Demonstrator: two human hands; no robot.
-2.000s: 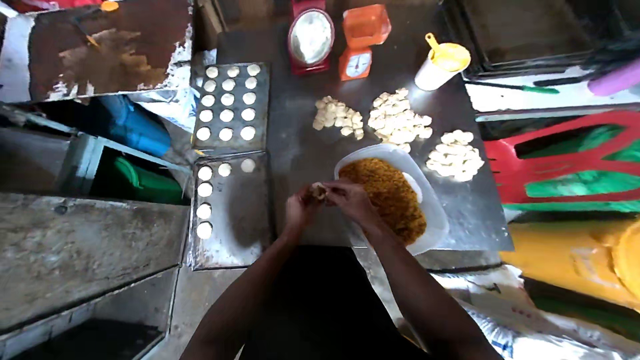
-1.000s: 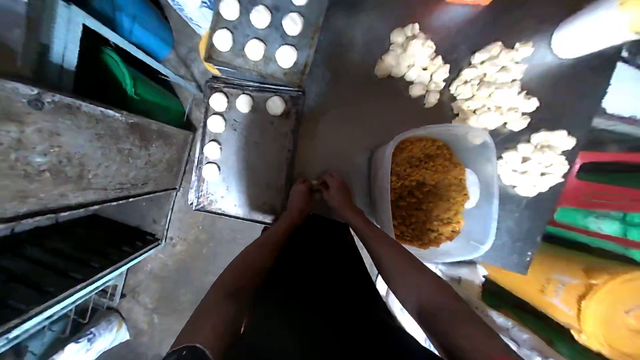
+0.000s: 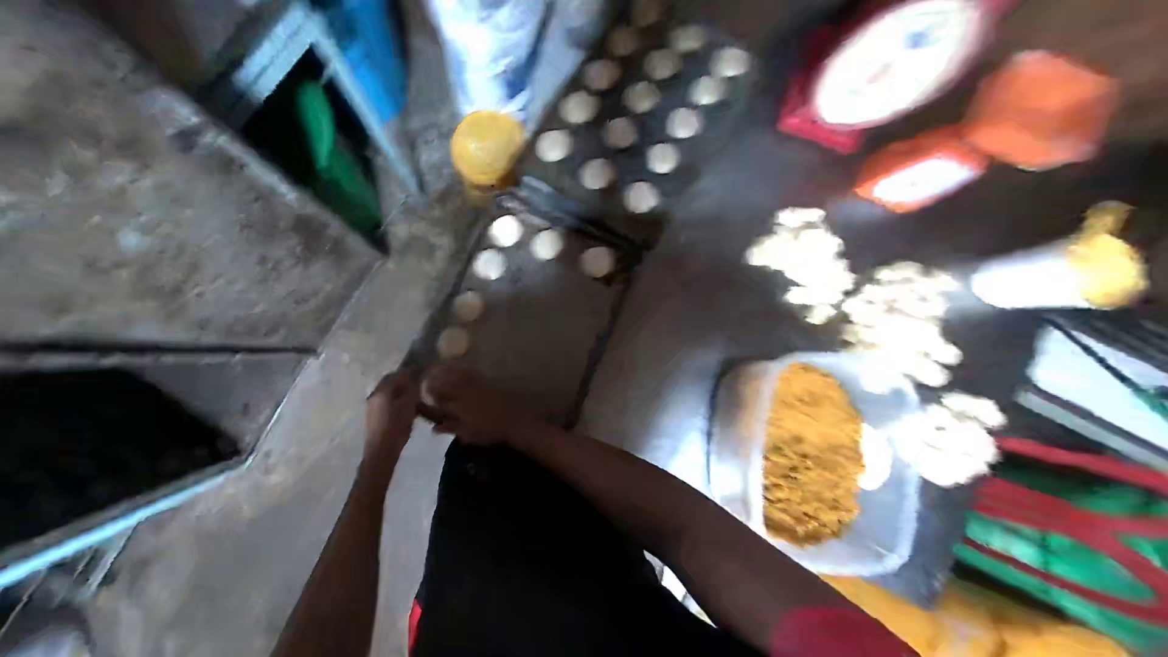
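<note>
My left hand is at the near left corner of a metal baking tray. Beside it, my right hand has its fingers on a pale dough round at the tray's edge. Several other dough rounds lie along the tray's left side and far end. A farther tray holds rows of rounds. To the right stands a plastic tub of orange-brown crumbly filling. The picture is blurred, so whether my left hand grips anything does not show.
Heaps of dough pieces lie on the dark table beyond the tub. Behind them are a red dial scale, an orange scale and a white container with a yellow top. Red and green plastic is at the right.
Both hands have moved left from between the tub and the tray to the tray's near left corner. A dough round now shows at my right fingers. The view has turned and shifted a lot.
</note>
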